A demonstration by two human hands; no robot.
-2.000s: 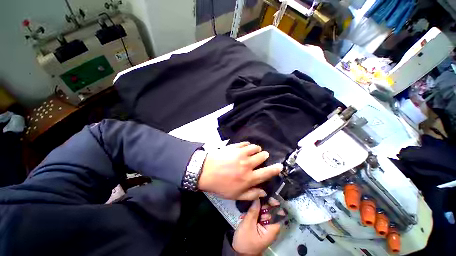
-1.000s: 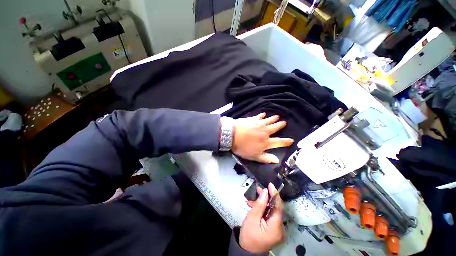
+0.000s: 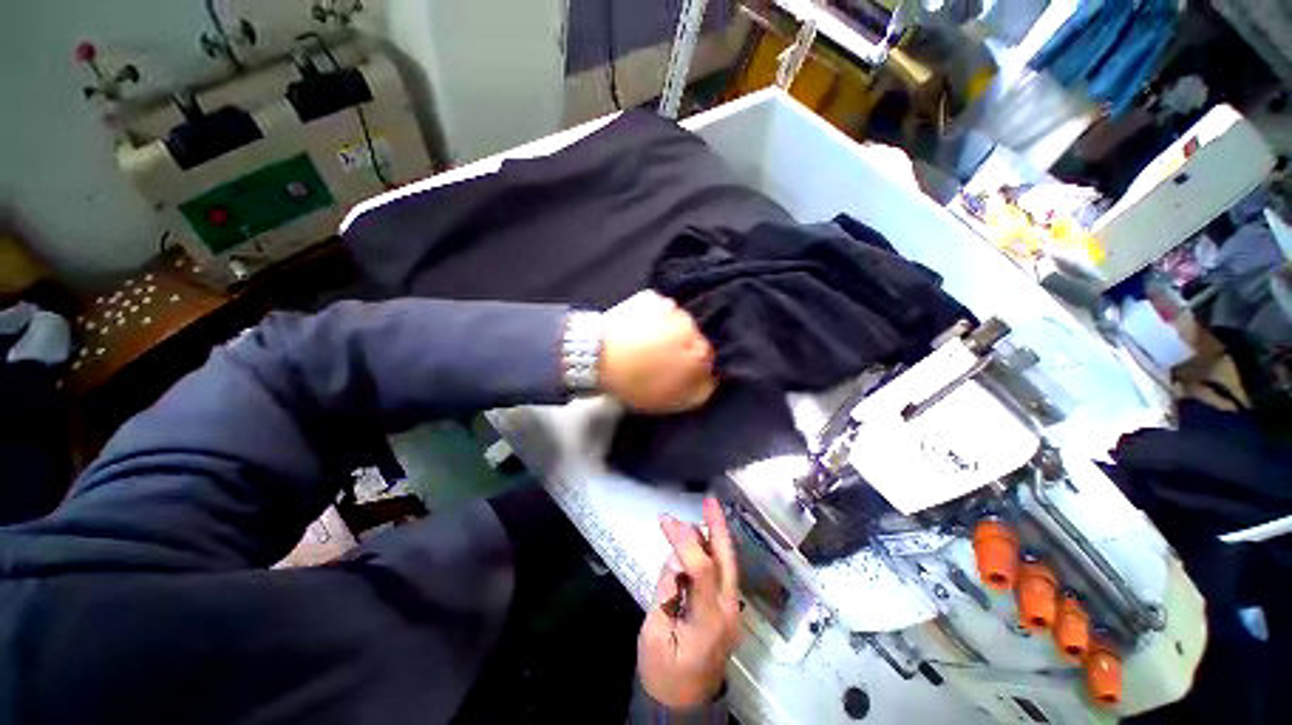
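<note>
My left hand (image 3: pixel 659 351), with a metal watch at the wrist, is closed on the dark cloth (image 3: pixel 709 442) left of the needle area. The cloth's near end is blurred; the rest bunches behind. The needle area (image 3: pixel 822 482) of the white overlock machine (image 3: pixel 947 442) shows, with a gap between it and the held cloth. My right hand (image 3: pixel 690 623) is near the table's front edge, fingers pointing up. A small dark tool, apparently the thread snips (image 3: pixel 679 596), lies in it, mostly hidden by the fingers.
A flat dark panel (image 3: pixel 553 206) lies at the back left inside the white trough rim (image 3: pixel 843 156). Orange knobs (image 3: pixel 1039 595) stand right of my right hand. A dark heap (image 3: pixel 1204 475) is right of the machine.
My left hand has closed on the cloth and moved left and up; the cloth has come away from the needle area. My right hand has moved left, away from the needle, still with the tool.
</note>
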